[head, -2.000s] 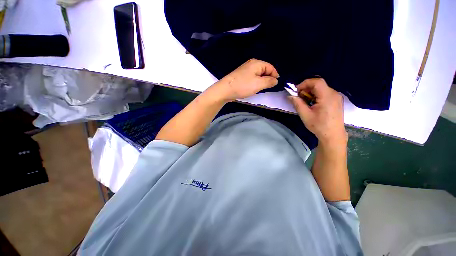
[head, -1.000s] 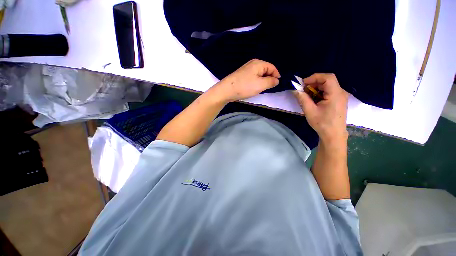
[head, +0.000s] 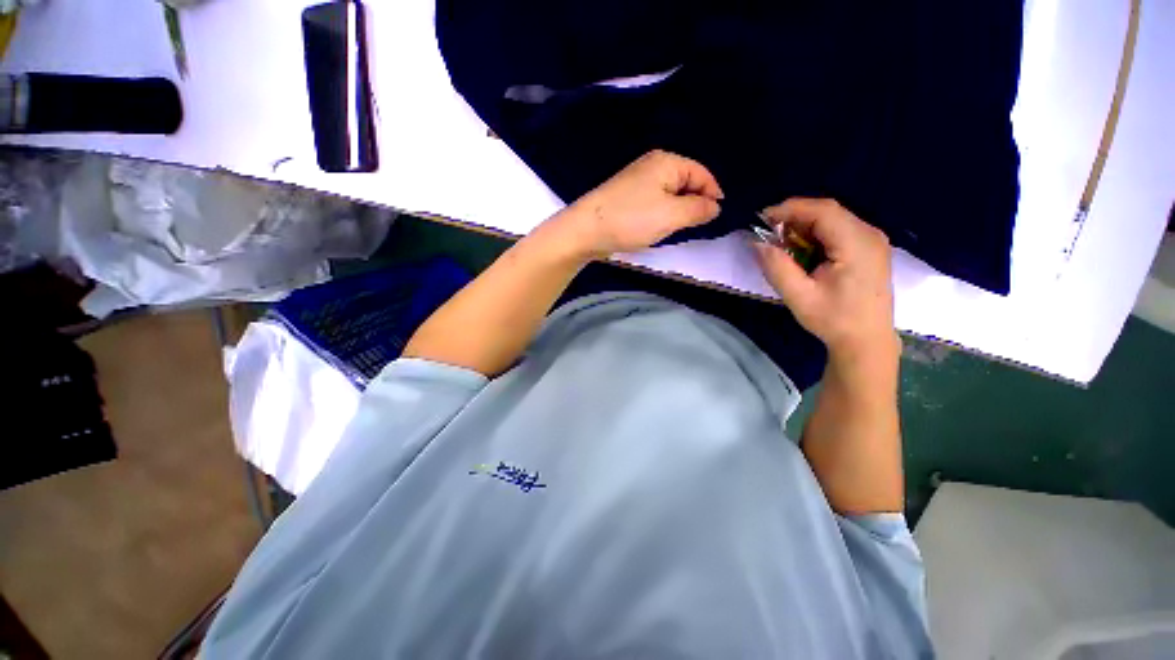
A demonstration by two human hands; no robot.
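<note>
A large dark navy garment (head: 799,103) lies over the white table (head: 438,148), its lower edge near the table's front edge. My left hand (head: 655,204) pinches the garment's edge between thumb and fingers. My right hand (head: 831,264) holds small thread snips (head: 764,232) with short silvery blades and a brass-yellow body mostly hidden in the palm. The blades point left, at the garment's edge, close to my left fingertips. Any thread there is too fine to see.
A black phone (head: 340,88) and a black flask (head: 97,103) lie at the left. A tan strip (head: 1108,135) lies at the right. Crumpled plastic bags (head: 155,239) and a blue crate (head: 367,310) are below the table's left front. A pale container (head: 1044,567) stands lower right.
The snips' blades, seen apart a second ago, now look closer together and lower. My left hand has stayed in place. The view has shifted slightly.
</note>
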